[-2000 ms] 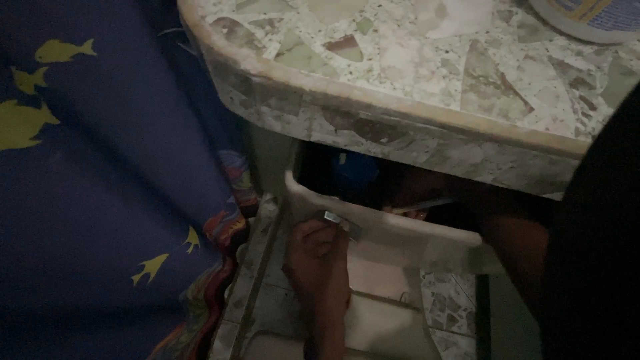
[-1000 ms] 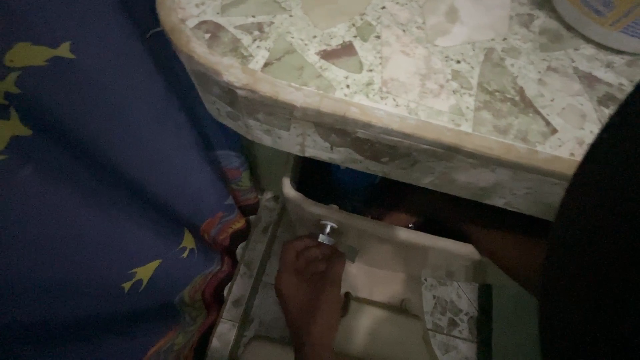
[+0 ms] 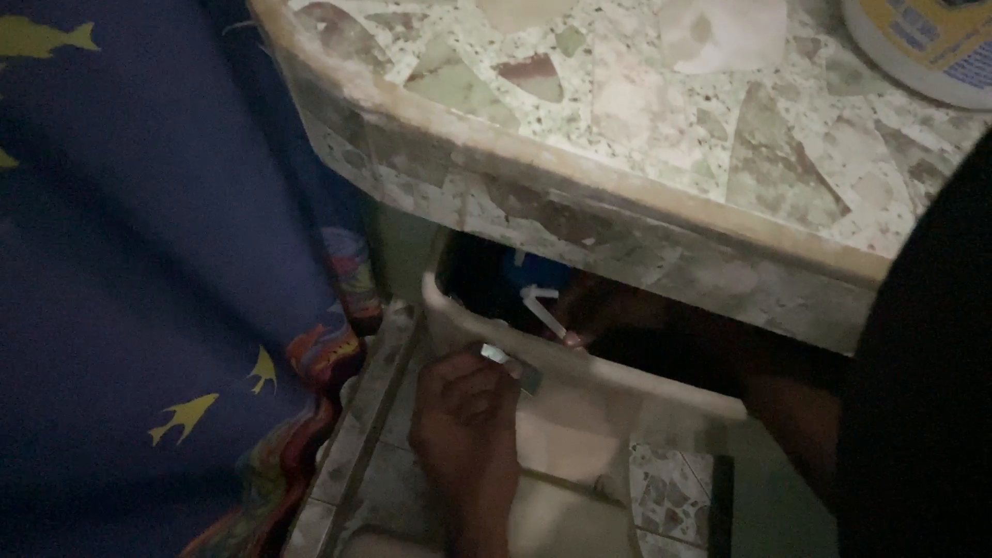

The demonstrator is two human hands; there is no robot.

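My left hand [image 3: 469, 399] is curled just outside the front of a pale drawer-like bin [image 3: 666, 387], with a small shiny metallic piece [image 3: 494, 354] pinched at its fingertips. A small grey-green flat patch shows beside the fingers. Under the countertop, inside the dark opening, my right hand [image 3: 593, 310] has its fingertips at the lower end of a thin white bent stick [image 3: 546, 314]. Shadow hides most of that hand. Behind the stick, a blue object [image 3: 539, 270] lies in the bin.
A stone-chip countertop [image 3: 635, 116] overhangs the bin, and a labelled tub [image 3: 930, 54] stands on it at the upper right. A blue curtain with yellow fish [image 3: 155, 256] hangs at the left. Patterned tiles [image 3: 674, 488] and a pale fixture lie below.
The white stick now stands up at a slant inside the bin; one second ago it was not plainly visible. My left hand stays by the bin's rim, and the metallic piece in it has tilted.
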